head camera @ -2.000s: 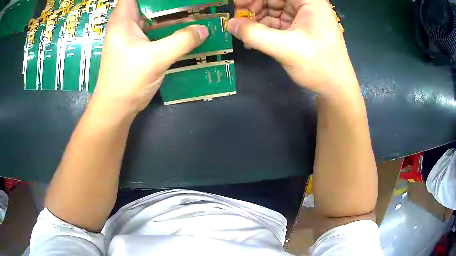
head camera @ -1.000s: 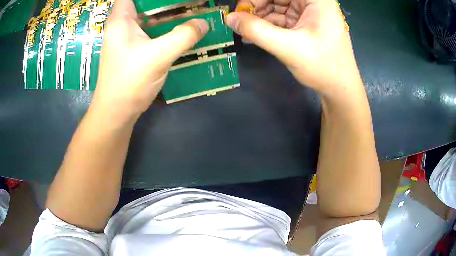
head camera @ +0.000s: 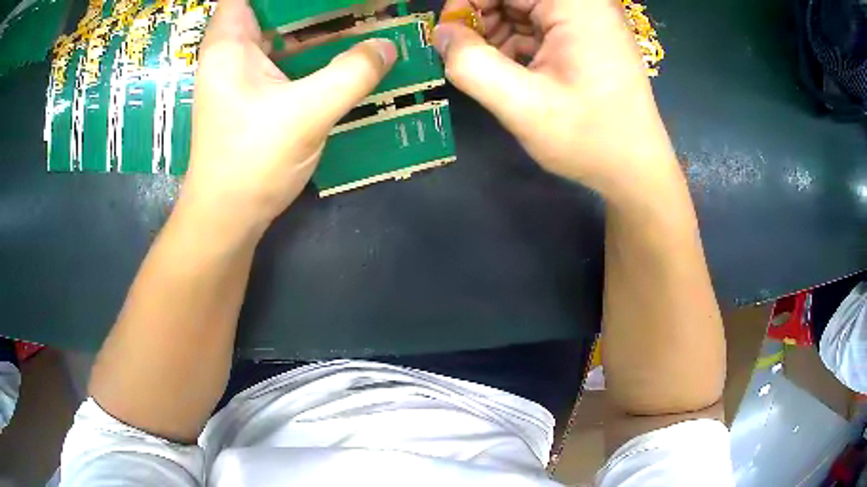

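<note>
A green PCB panel (head camera: 388,149) with pale tan rails lies in front of me, its top cut off by the frame edge. My left hand (head camera: 261,119) grips it from the left, thumb on top of one board. My right hand (head camera: 561,90) pinches a small orange-yellow flex piece (head camera: 464,19) between thumb and fingers at the right end of that board. My right thumb tip hides part of the piece; I cannot tell whether it is seated on the board. The lowest board shows no orange piece.
Overlapping green panels with orange pieces (head camera: 97,114) lie at the left. A pile of loose flex pieces (head camera: 646,40) shows beyond my right hand. A dark mesh object (head camera: 837,57) is at the upper right. The dark bench (head camera: 428,276) has a curved near edge. Another person's white sleeve (head camera: 844,333) shows at right.
The panel has shifted slightly to the right and tilted a little. My right hand has turned slightly, still holding the flex piece, and more of the loose pile shows.
</note>
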